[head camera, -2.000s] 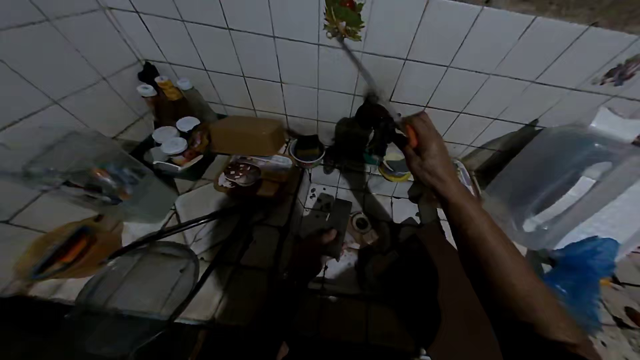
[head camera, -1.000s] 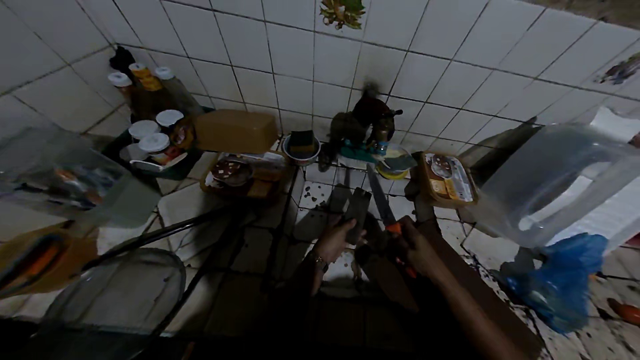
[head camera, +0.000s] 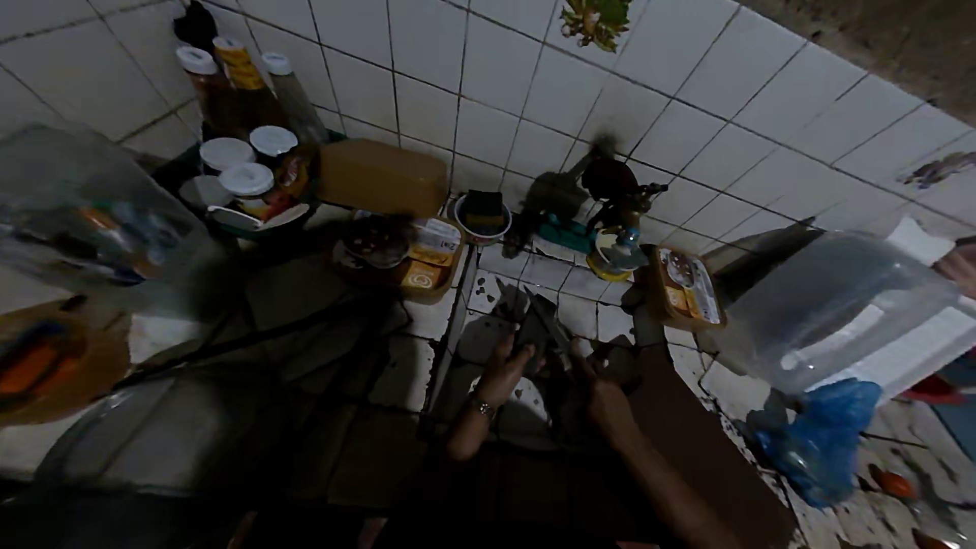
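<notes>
My left hand (head camera: 503, 374), with a watch or bracelet at the wrist, grips a dark flat block (head camera: 531, 335) over the white tiled surface. My right hand (head camera: 598, 389) is closed on the handle of a knife (head camera: 547, 314), whose blade points up and to the left along the block's right side. Whether blade and block touch is hard to tell in the dim light. Beyond the hands, near the wall, a small round bowl holds a dark sponge (head camera: 485, 207). To its right is a yellow-rimmed container (head camera: 614, 255) by a dark tap.
Plastic food tubs stand left (head camera: 431, 263) and right (head camera: 682, 290) of the hands. A brown box (head camera: 383, 175), bottles (head camera: 248, 84) and lidded jars (head camera: 246, 179) line the back left. At the right are a large translucent container (head camera: 823, 305) and a blue plastic bag (head camera: 827, 442).
Two seconds ago my right hand was up by the tap; it came down beside my left hand with the knife. Since one second ago both hands have stayed close together at the block.
</notes>
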